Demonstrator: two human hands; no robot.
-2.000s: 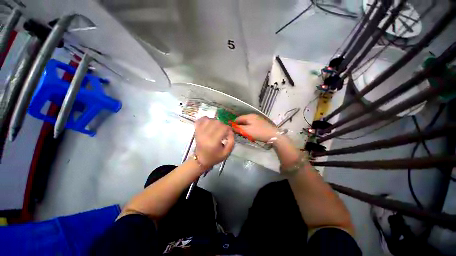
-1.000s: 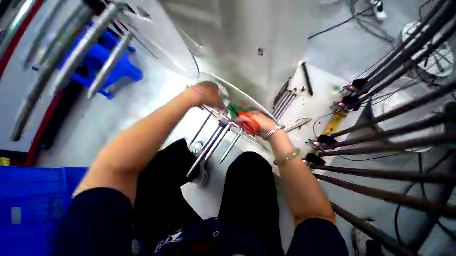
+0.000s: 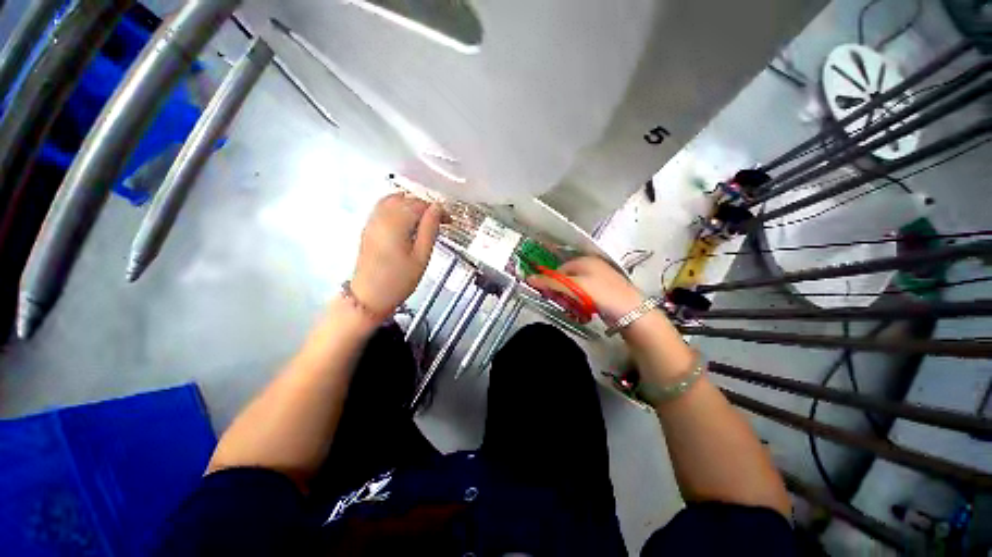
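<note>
The take-up reel shows low in front of me, with silver winding pins (image 3: 447, 339) pointing toward me. Tan wound wire (image 3: 470, 217) shows between its discs, beside a white label (image 3: 495, 244) and a green patch (image 3: 538, 258). My right hand (image 3: 596, 285) holds the red-orange scissors (image 3: 568, 292) at the right of the green patch; the blades are hard to make out. My left hand (image 3: 397, 247) is at the left end of the winding, thumb and fingers close together. Whether it pinches a strand cannot be seen.
A large grey housing marked "5" (image 3: 609, 120) stands behind the reel. Tapered silver arms (image 3: 199, 163) hang at the upper left. Dark guide rods (image 3: 838, 314) fan out at the right. A blue bin (image 3: 114, 468) is at the lower left, and a partly hidden blue stool (image 3: 163, 147) at the upper left.
My left hand has moved from beside the green patch to the left end of the winding, uncovering the white label. My right hand still holds the scissors. The camera view has shifted.
</note>
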